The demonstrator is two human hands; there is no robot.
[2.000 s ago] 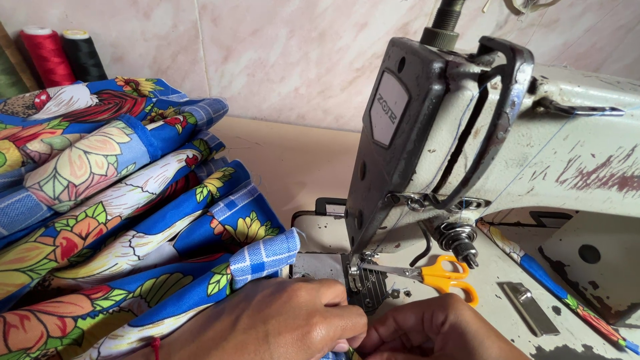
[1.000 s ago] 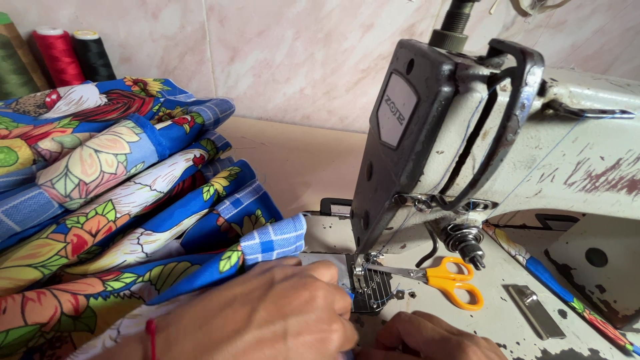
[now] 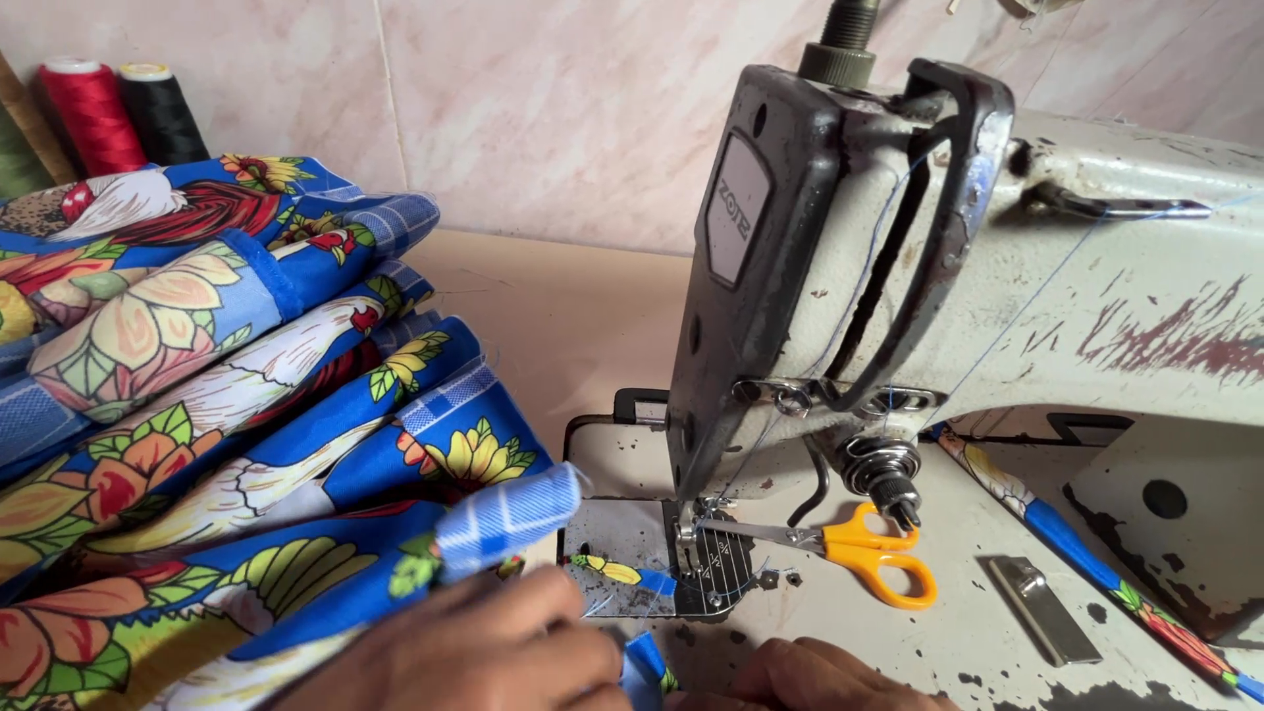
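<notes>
Blue printed fabric with flowers and birds (image 3: 257,385) lies bunched at the left. My left hand (image 3: 484,642) is at its lower right edge, fingers bent; its grip is hidden. At the bottom edge, my right hand (image 3: 810,681) is partly cut off by the frame, beside a small blue fabric end (image 3: 644,664) that shows between the hands. A narrow printed strip (image 3: 622,573) lies on the plate by the presser foot (image 3: 686,528) of the sewing machine (image 3: 839,247). Orange-handled scissors (image 3: 879,555) rest with their blades pointing toward the needle area.
Red (image 3: 94,118) and black (image 3: 163,114) thread spools stand at the back left near a tiled wall. A metal guide piece (image 3: 1045,610) lies right of the scissors. Another printed fabric strip (image 3: 1076,553) runs under the machine arm.
Both hands have moved down from the needle plate toward the bottom edge. The narrow printed strip on the plate now shows beside the presser foot.
</notes>
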